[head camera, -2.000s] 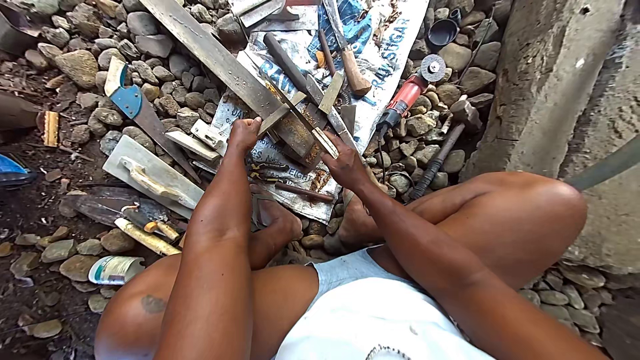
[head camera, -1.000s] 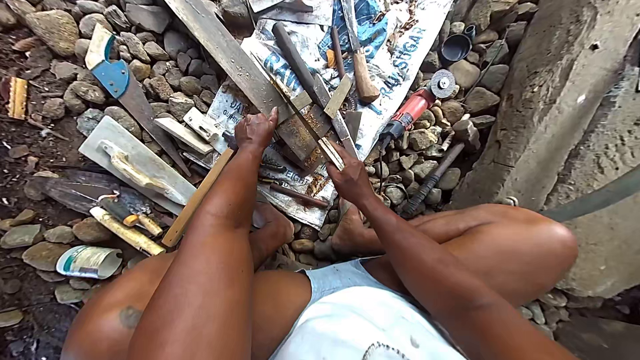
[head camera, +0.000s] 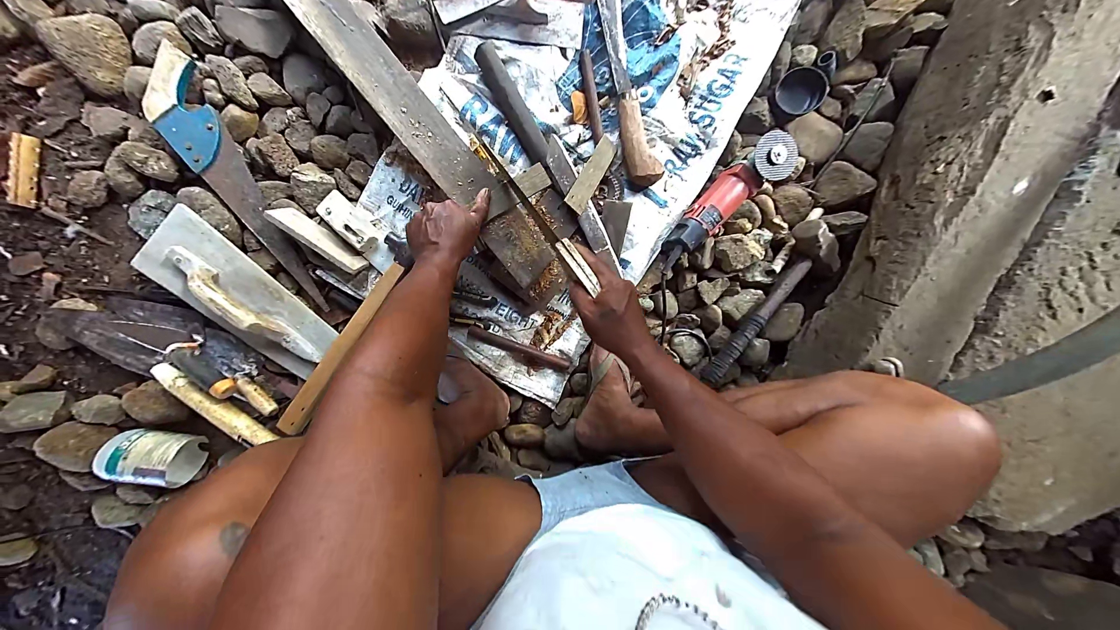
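My right hand (head camera: 608, 297) grips the pale handle (head camera: 578, 268) of a saw with a long, narrow blade (head camera: 521, 197). The blade slants up and left across the end of a small piece of wood (head camera: 531, 180). My left hand (head camera: 448, 229) is closed at the near end of a long grey wooden board (head camera: 394, 101), thumb up against it; how much of the small piece it holds is hidden. Under the blade lies a wider wooden block (head camera: 529, 241) with sawdust on it. Another short wood strip (head camera: 591, 175) rests just right of the blade.
A printed woven sack (head camera: 700, 131) lies under several tools, among them a wooden-handled chisel (head camera: 641, 144). A red angle grinder (head camera: 722, 201) lies right, beside a metal bar (head camera: 757, 319). Left on the stones are a blue-handled handsaw (head camera: 188, 131), a plastering float (head camera: 232, 289) and a wooden strip (head camera: 341, 350).
The view has shifted slightly. The wooden strip beside my left forearm shows now and one second ago, but not two seconds ago. Both hands remain at the same work spot.
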